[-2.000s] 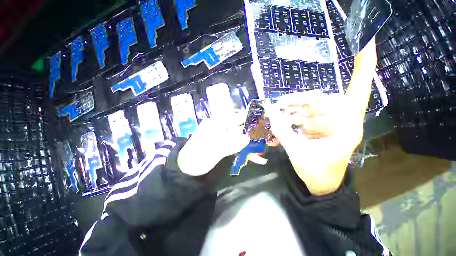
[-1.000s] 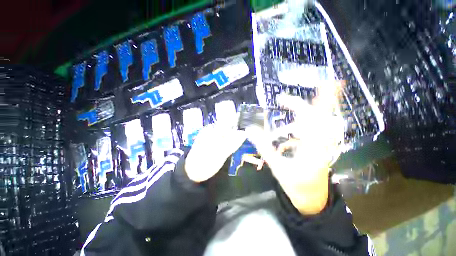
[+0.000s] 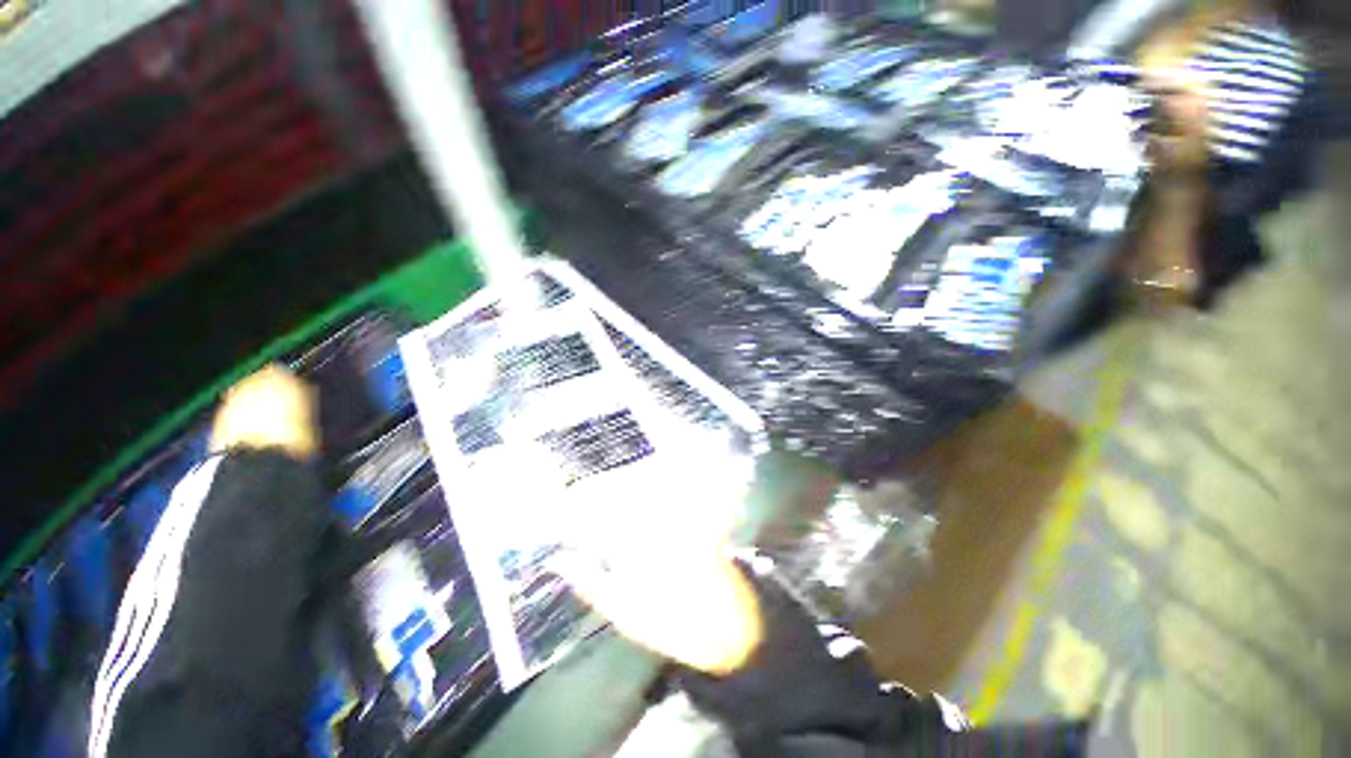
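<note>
The sheet of adhesive pieces [image 3: 585, 444], whitish with dark grid patches, lies in the middle on top of another sheet. My right hand [image 3: 674, 585] is over the sheet's lower right part, washed out by glare; its fingers and any piece in them cannot be made out. My left hand [image 3: 270, 412] is over the back of the black blister tray [image 3: 356, 407] at left, its fingers blurred. Blue circuit boards [image 3: 408, 629] with white pieces on them show in the tray between my arms. The whole view is blurred.
A green edge [image 3: 430, 282] and a pale slanting post [image 3: 445, 133] stand behind the sheet. Glossy black stacked trays [image 3: 800, 348] are right of it. Further right are more trays with boards, another person's arm in a striped sleeve [image 3: 1245, 89], a brown box-like surface [image 3: 963, 533] and floor with a yellow line.
The view has swung to the right. My hands, close together before, are now far apart: the left is over the tray's back, the right over the sheet. The board between them is no longer seen.
</note>
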